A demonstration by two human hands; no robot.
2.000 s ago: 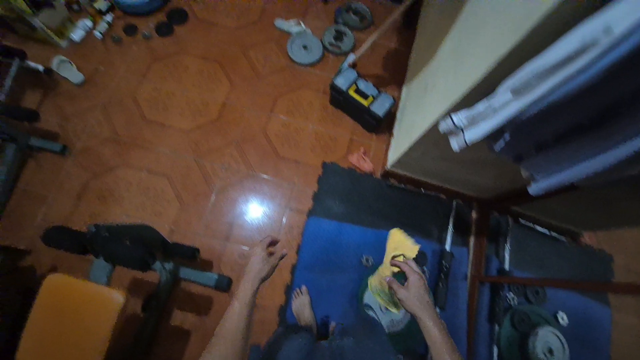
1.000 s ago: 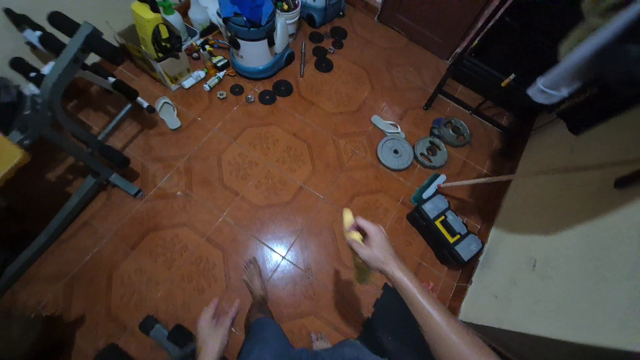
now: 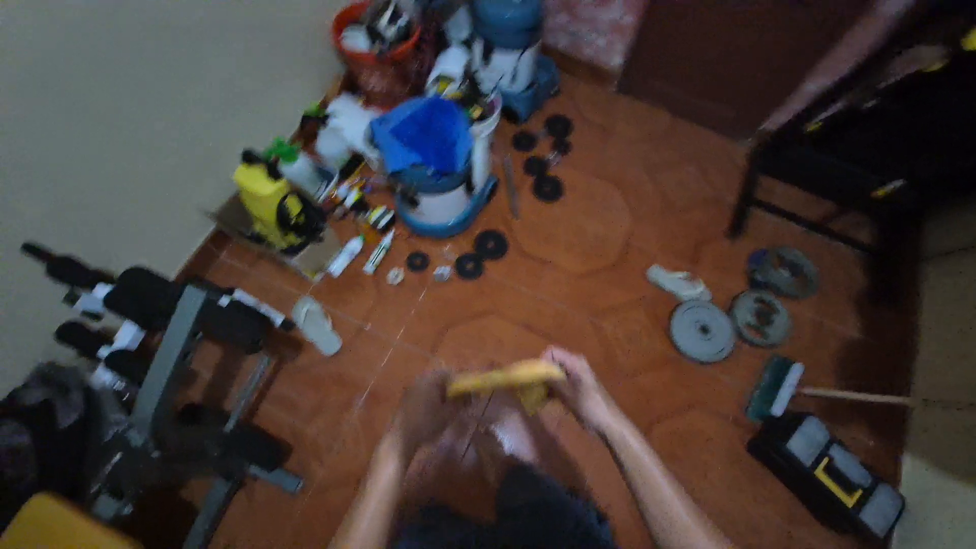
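A yellow cloth [image 3: 507, 377] is stretched between my two hands at the lower middle of the view, with a fold of it hanging down near the right end. My left hand [image 3: 427, 404], blurred, is closed on the cloth's left end. Its right end is gripped by my right hand [image 3: 573, 385]. Under the hands are the tiled floor and my legs in dark shorts [image 3: 534, 503].
Weight-bench framework [image 3: 171, 366] stands at left, near a flip-flop [image 3: 316, 326]. Ahead are a vacuum cleaner [image 3: 438, 202], a red bucket [image 3: 381, 65] and small black weight plates [image 3: 490, 245]. Grey plates [image 3: 701, 331], a broom head [image 3: 774, 387] and a toolbox [image 3: 827, 476] lie at right.
The view has swung left and ahead. The cloth was in my right hand only; now both hands hold it, spread between them. My left hand was empty before.
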